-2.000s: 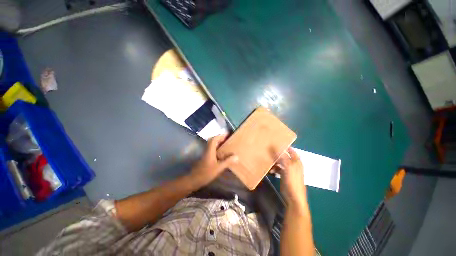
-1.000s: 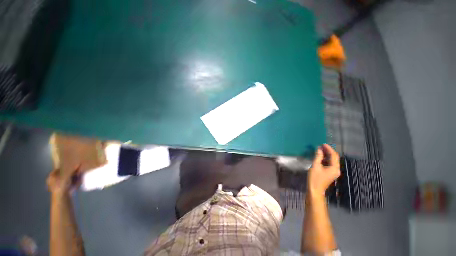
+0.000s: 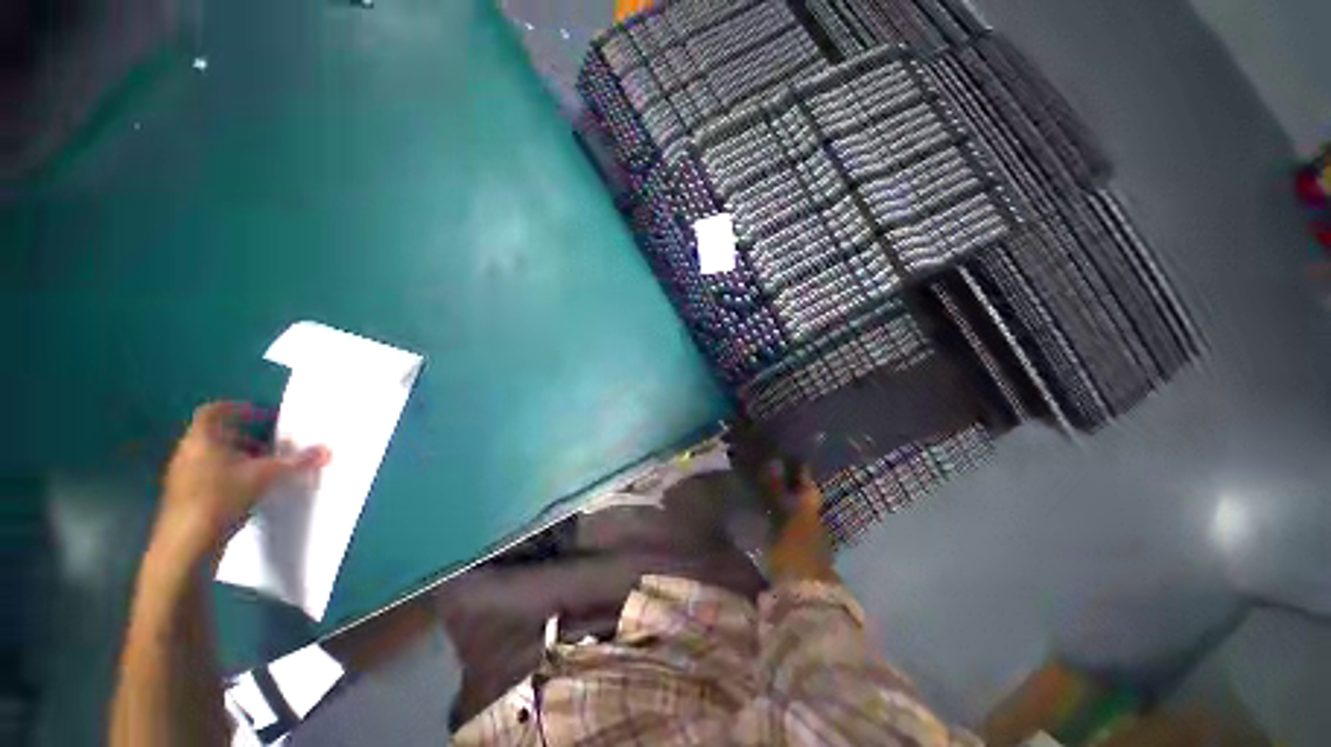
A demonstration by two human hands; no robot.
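Observation:
My left hand (image 3: 234,470) grips the left edge of a long white paper (image 3: 343,423), thumb on top, over the green table (image 3: 482,277). The paper bends, its far end curled. My right hand (image 3: 796,514) is dark and blurred at the near end of the keyboard stacks (image 3: 861,190), beside a dark flat panel (image 3: 876,413). Its fingers are partly hidden in shadow, so its hold cannot be told. The stacks show rows of pale and dark keys, with a small white label (image 3: 715,244) on one.
The table's near edge (image 3: 511,547) runs close to my lap. White papers with a dark strip (image 3: 286,692) lie below that edge at left. Grey floor (image 3: 1109,540) lies right of the stacks. A blurred brown and green thing (image 3: 1073,703) is at bottom right.
The view has turned right towards the stacks. My left hand has left the brown board and taken hold of the white paper. My right hand has moved from the table corner to the stacks.

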